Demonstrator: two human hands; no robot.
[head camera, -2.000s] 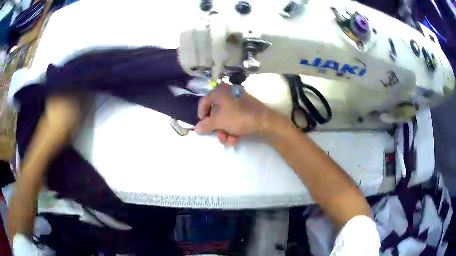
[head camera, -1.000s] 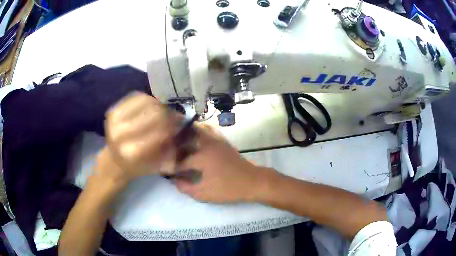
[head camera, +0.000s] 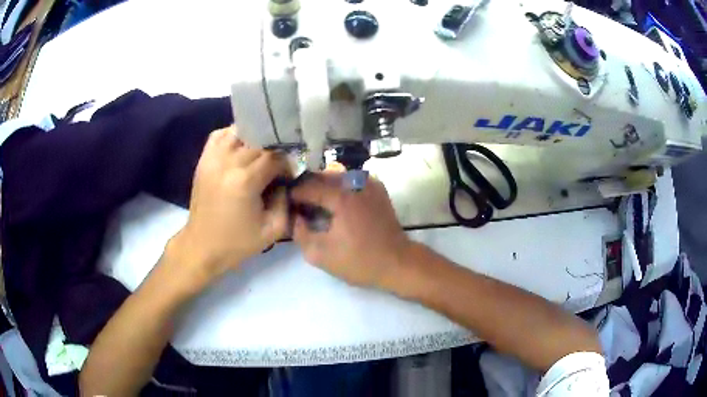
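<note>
A white sewing machine head (head camera: 434, 108) with blue lettering stands over the pale bed. My left hand (head camera: 236, 194) and my right hand (head camera: 349, 225) meet just in front of the needle area. Both hold a small dark folded fabric end (head camera: 306, 211) between their fingers. The large dark purple-navy garment (head camera: 93, 174) lies bunched at the left of the needle and runs behind my left hand. The presser foot and needle are mostly hidden by my fingers and the machine head.
Black-handled scissors (head camera: 477, 186) lie on the bed beneath the machine arm. White and navy cut panels (head camera: 651, 333) are heaped at the lower right. A white-green patch (head camera: 66, 353) shows at lower left. The table has a marked front edge (head camera: 310, 355).
My left hand has come from the far left to meet my right hand at the needle area. The garment has spread and bunched at the left. The view has shifted closer to the machine head.
</note>
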